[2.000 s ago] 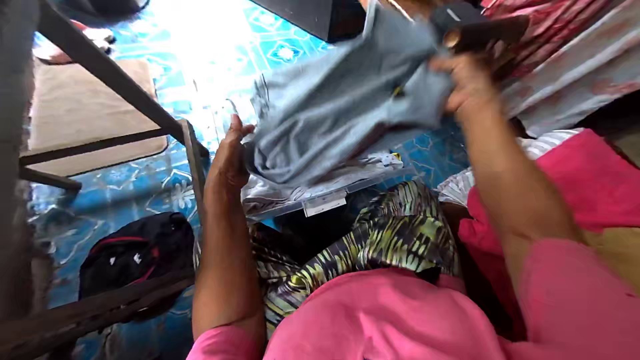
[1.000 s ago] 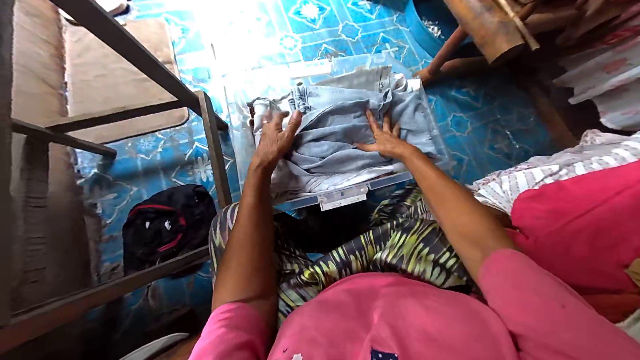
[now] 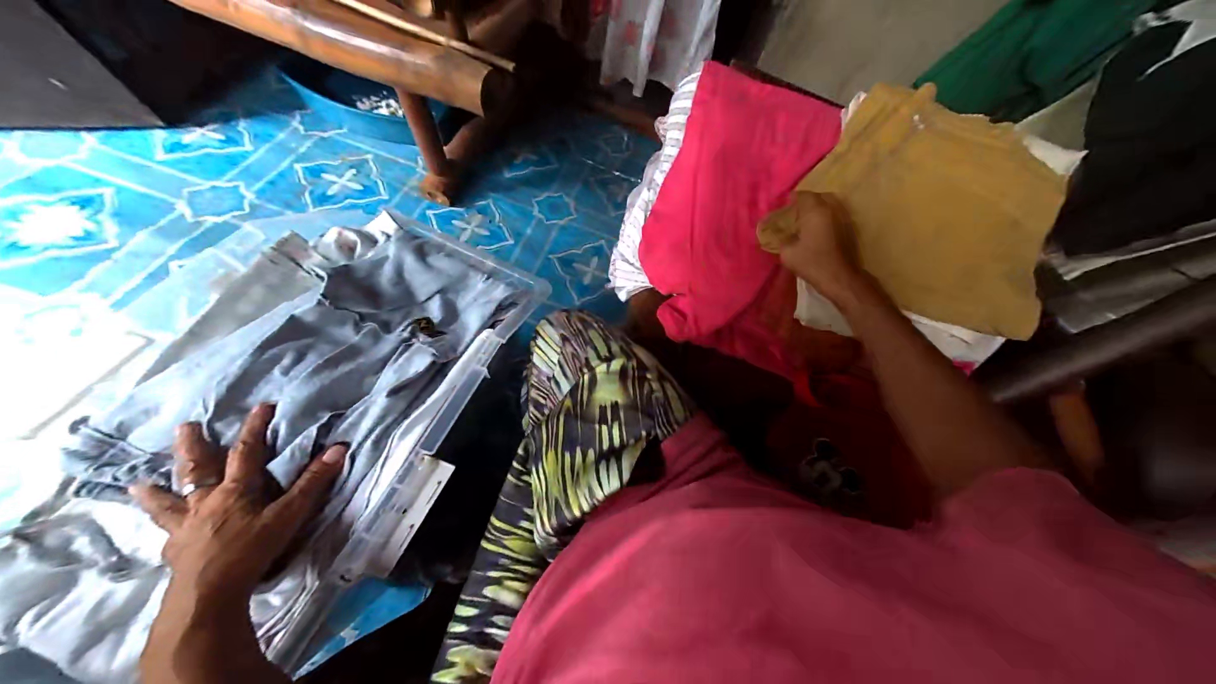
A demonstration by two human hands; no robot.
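My left hand (image 3: 233, 503) lies with fingers spread on a grey-blue garment (image 3: 370, 294), which rests on top of other clothes in a clear plastic box (image 3: 461, 385). At the right, my right hand (image 3: 812, 237) grips the near left edge of a mustard-yellow folded cloth (image 3: 950, 209). Beneath and left of that cloth are a bright pink folded cloth (image 3: 731, 180) and a striped white one (image 3: 632, 242). Some white cloth shows under the yellow one.
Beyond the box, a bamboo bench (image 3: 370, 47) stands on the blue patterned floor (image 3: 332, 180), with a blue basin (image 3: 351, 104) under it. Green cloth (image 3: 1007, 57) and black cloth (image 3: 1140, 142) lie at the upper right. A dark bar (image 3: 1111, 342) runs along the right side.
The grey-blue garment, held up in both hands at first, now lies in the box. My right hand has left it and grips the yellow cloth. The view has swung right.
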